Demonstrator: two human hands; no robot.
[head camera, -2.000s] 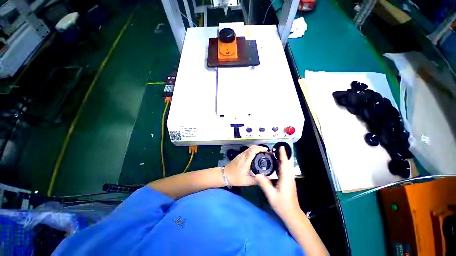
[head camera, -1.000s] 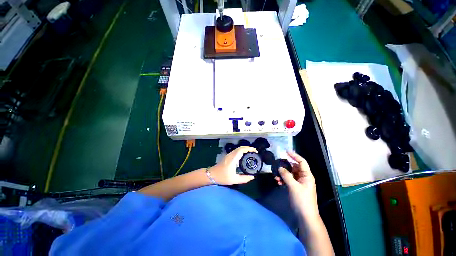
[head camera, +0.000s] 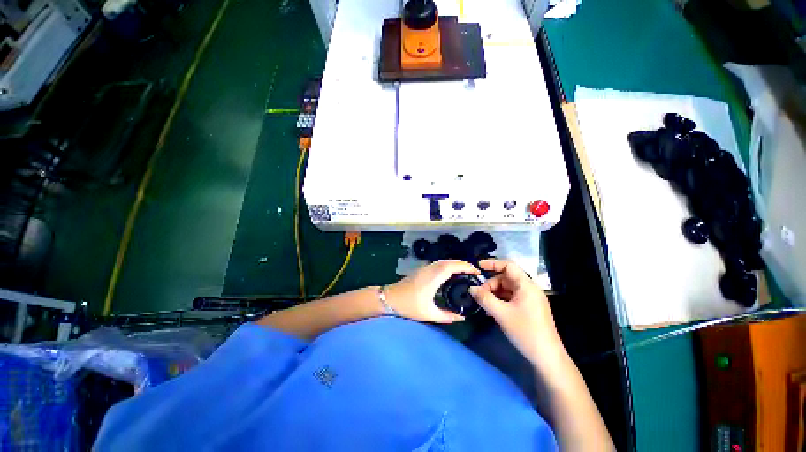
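My left hand (head camera: 428, 291) holds a round black housing (head camera: 460, 295) in front of my body, just below the ledge. My right hand (head camera: 513, 298) is at the same housing, its thumb and fingertips on the right side and top of it. Whether a separate small part is between the right fingers is hidden. Several small black parts (head camera: 449, 246) lie on a white sheet (head camera: 528, 252) under the robot's front edge.
The white desktop robot (head camera: 353, 159) carries an orange fixture (head camera: 421, 49) with a black part on top. At right, black parts (head camera: 707, 181) are piled on white sheets (head camera: 641, 256). An orange press (head camera: 767, 371) stands lower right. A blue crate (head camera: 35, 397) is lower left.
My right hand has moved left from beside the ledge, and the black part it held no longer shows apart. Both hands now meet at the housing. The view has shifted, and the robot head is out of view.
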